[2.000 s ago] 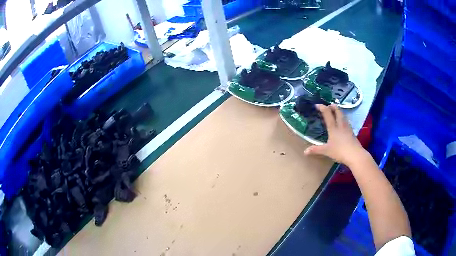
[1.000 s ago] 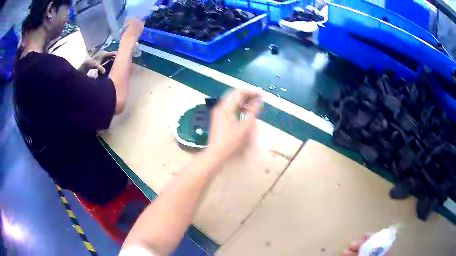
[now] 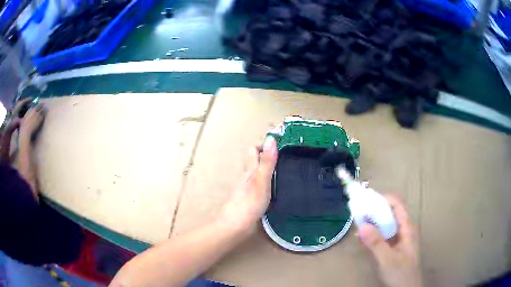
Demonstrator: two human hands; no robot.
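A green car body point(image 3: 311, 226) lies on the cardboard in front of me, its dark cabin facing up and a white rim round its near edge. Two pale round studs show at its rounded end. My left hand point(image 3: 252, 188) grips the body's left side. My right hand point(image 3: 392, 241) holds a white glue bottle point(image 3: 370, 208), its nozzle tilted over the right part of the cabin. I cannot tell whether the nozzle touches the floor. No raised seat shows in the cabin.
A large heap of black seats point(image 3: 336, 42) lies beyond the cardboard sheets point(image 3: 123, 151). A blue bin point(image 3: 84, 54) with black parts is at the far left. Another person's hand and dark sleeve point(image 3: 28, 218) are at the left edge.
The view has swung from the other person to the bench in front. My left hand is now on a car body directly before me, and the glue bottle has come over its cabin.
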